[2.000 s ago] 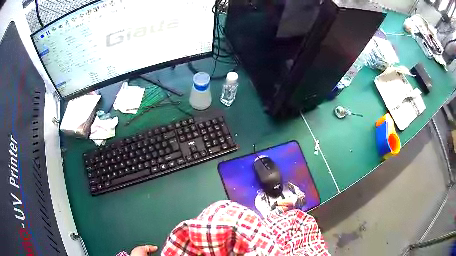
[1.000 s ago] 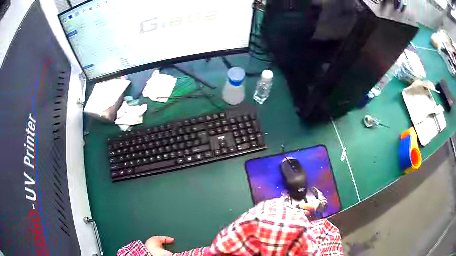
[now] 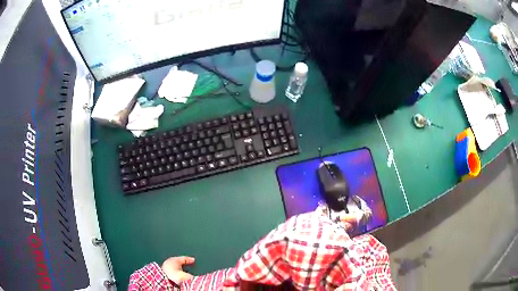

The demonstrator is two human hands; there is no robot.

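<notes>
My left hand (image 3: 178, 269) is small at the bottom left, beside a plaid sleeve. Its thumb side shows, but its fingers are partly hidden and I cannot tell if it holds anything. My right hand is not visible; red and white plaid cloth (image 3: 306, 250) fills the bottom middle. The black mouse (image 3: 333, 185) lies on the blue-purple mouse pad (image 3: 301, 193) with no hand seen on it. The black keyboard (image 3: 207, 150) lies to its left. The monitor (image 3: 176, 34) shows a white window with large pale letters.
The UV printer (image 3: 40, 170) stands at left. Behind the keyboard are crumpled wipes (image 3: 145, 116), a blue-topped bottle (image 3: 263, 85) and a small clear bottle (image 3: 296, 82). A black computer tower (image 3: 375, 62) stands behind the mouse pad. Tape rolls (image 3: 467, 154) and a white tray-like item (image 3: 483, 113) lie at right.
The view has shifted, so the desk items first moved right and then slightly up in the picture. More of my left hand shows. The mouse stays in place on its pad.
</notes>
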